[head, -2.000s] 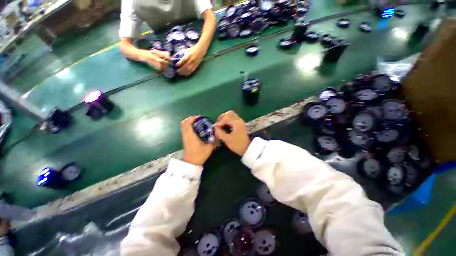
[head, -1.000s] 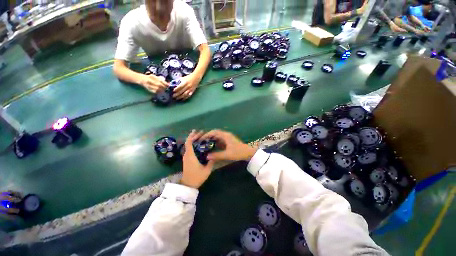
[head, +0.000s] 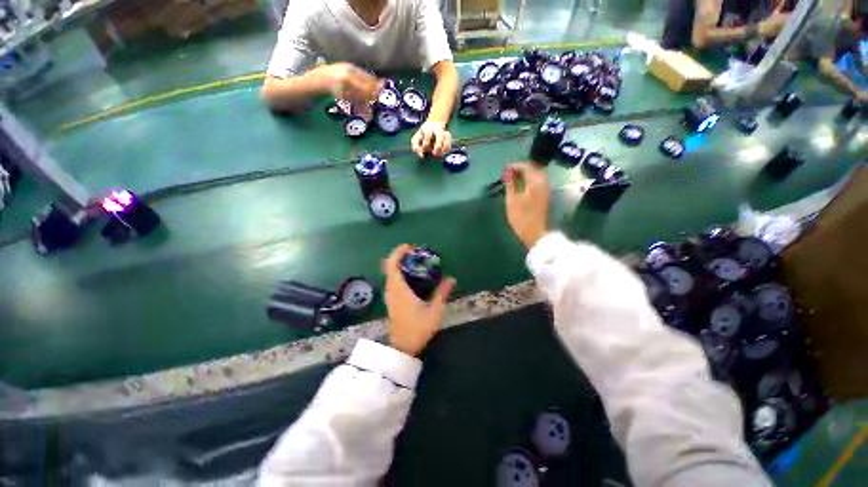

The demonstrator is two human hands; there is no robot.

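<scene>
My left hand [head: 411,309] holds a black cylindrical housing [head: 421,269] upright above the belt's near edge, its open end with electronics facing up. My right hand [head: 526,204] reaches out over the green belt, fingers bent together. A small dark thing shows at its fingertips, too blurred to tell whether it is held. A joined unit lies on the belt left of my left hand: a black housing [head: 300,304] on its side with a grey-faced disc [head: 357,294] beside it.
Discs [head: 725,321] are piled at right beside a brown cardboard flap [head: 842,285]; two discs [head: 550,434] lie on the dark worktable. Across the belt sits a person [head: 366,48] with more discs. Another unit [head: 372,176] and lit housings [head: 128,214] stand on the belt.
My hands have parted; the right has moved forward and right, away from the left. A joined unit now lies on the belt. The person opposite has also parted their hands, with a unit before them.
</scene>
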